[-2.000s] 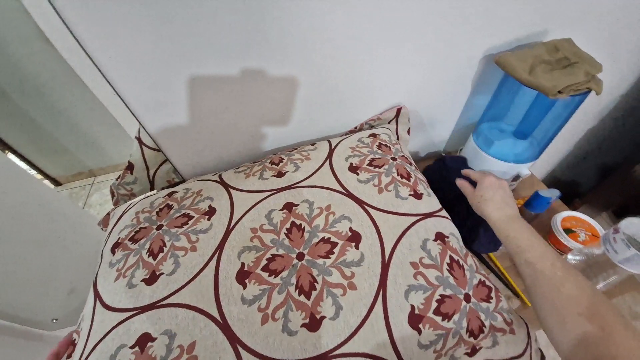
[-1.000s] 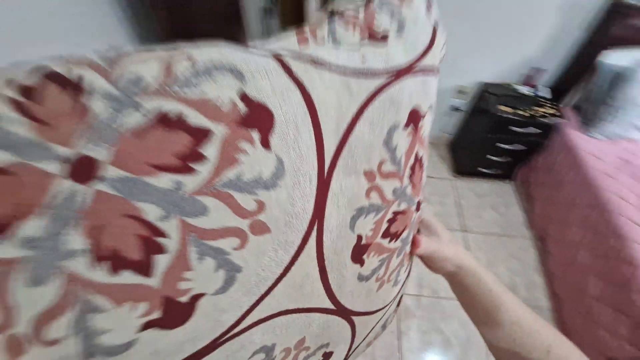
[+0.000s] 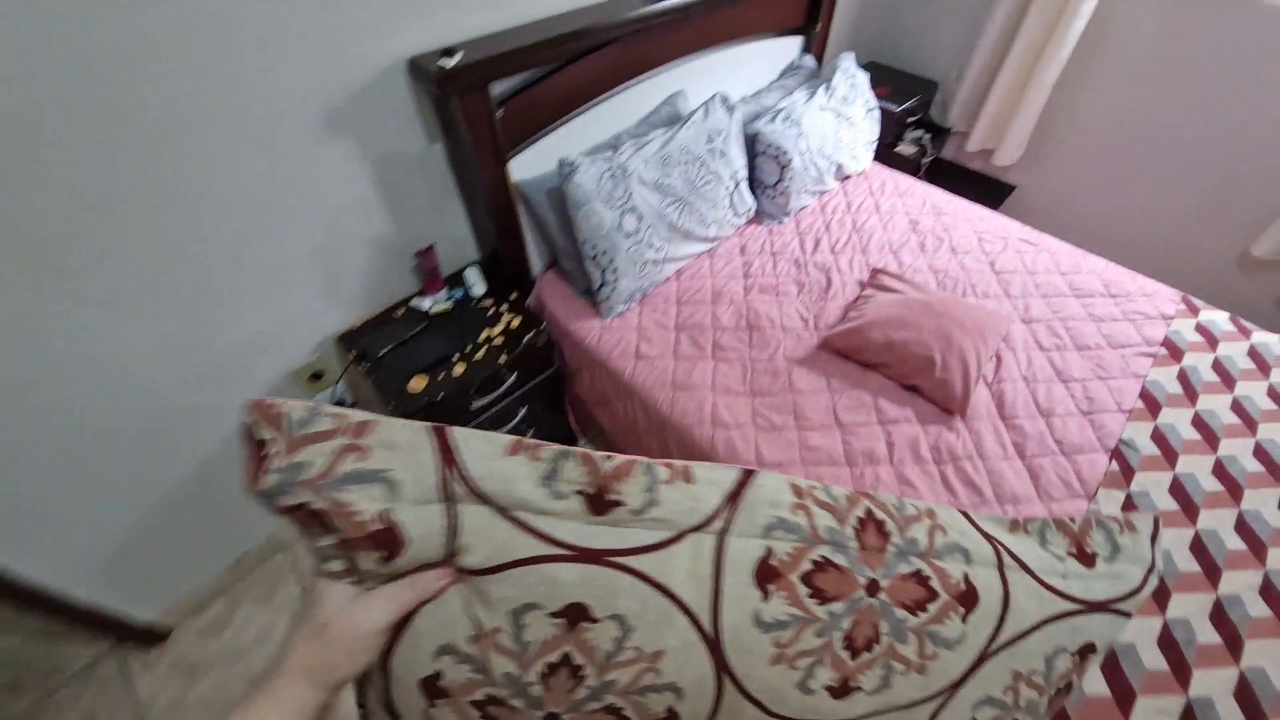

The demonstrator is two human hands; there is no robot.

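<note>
A large cream cushion (image 3: 870, 590) with dark red circles and floral motifs spans the lower part of the head view. At its left side my left hand (image 3: 375, 610) grips the fabric, thumb on the near face and fingers hidden behind. My right hand is out of sight. Beyond the cushion stands a bed with a pink quilted bedspread (image 3: 760, 370). A small plain dusty-pink cushion (image 3: 920, 340) lies on it. Grey and white patterned pillows (image 3: 665, 200) lean at the headboard, with another such pillow (image 3: 820, 140) farther right.
A dark nightstand (image 3: 440, 350) with small items stands left of the bed, by the wall and a socket (image 3: 316, 376). The wooden headboard (image 3: 640, 60) rises behind the pillows. A geometric-patterned cover (image 3: 1200, 470) lies at the bed's right. Another dark nightstand (image 3: 965, 185) stands beyond, near a curtain (image 3: 1020, 80).
The view has swung from a wall and a blue water container to the bed. My right hand, at a dark cloth two seconds ago and at the cushion's side one second ago, has left view.
</note>
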